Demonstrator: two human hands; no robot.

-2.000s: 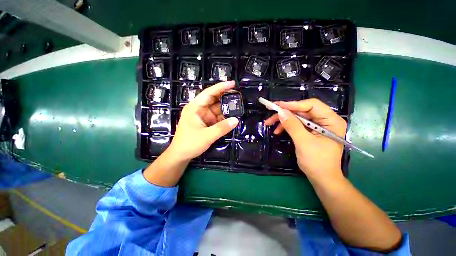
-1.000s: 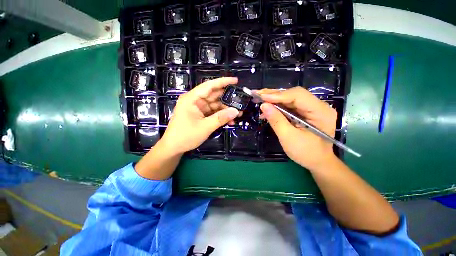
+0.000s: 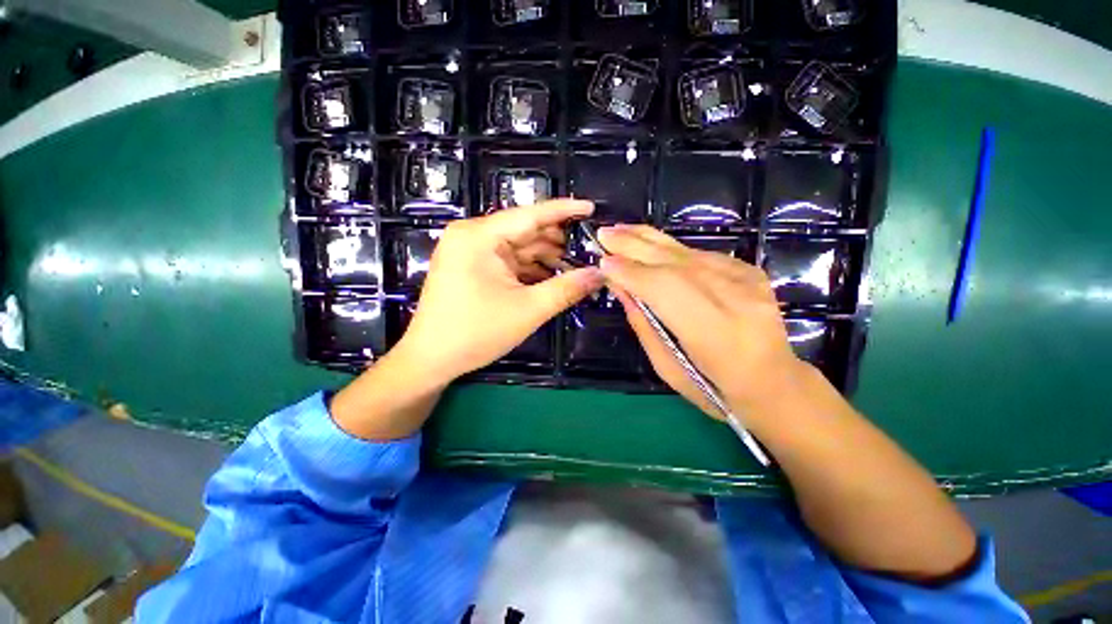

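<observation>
My left hand (image 3: 494, 293) holds a small black electronic unit (image 3: 583, 241) between thumb and fingers above the tray. The unit is tilted and mostly hidden by fingertips. My right hand (image 3: 701, 305) holds a slim silver tool (image 3: 693, 375), its far end pointing down and right toward me. The tool's other end is hidden at the unit, where the fingertips of both hands meet. The black pocketed tray (image 3: 888, 183) lies under both hands. Units such as this one (image 3: 521, 105) sit in its far rows and in the left pockets of the third row.
A blue stick (image 3: 972, 226) lies right of the tray on the green bench (image 3: 195, 232). A white rail (image 3: 976, 39) and a metal post (image 3: 159, 27) are at the far side. A small white item (image 3: 12, 323) is at the left edge.
The unit has turned from face-up to tilted in my left hand. My right hand has closed in on it, and the tool now points more steeply toward me. The view has shifted over the tray.
</observation>
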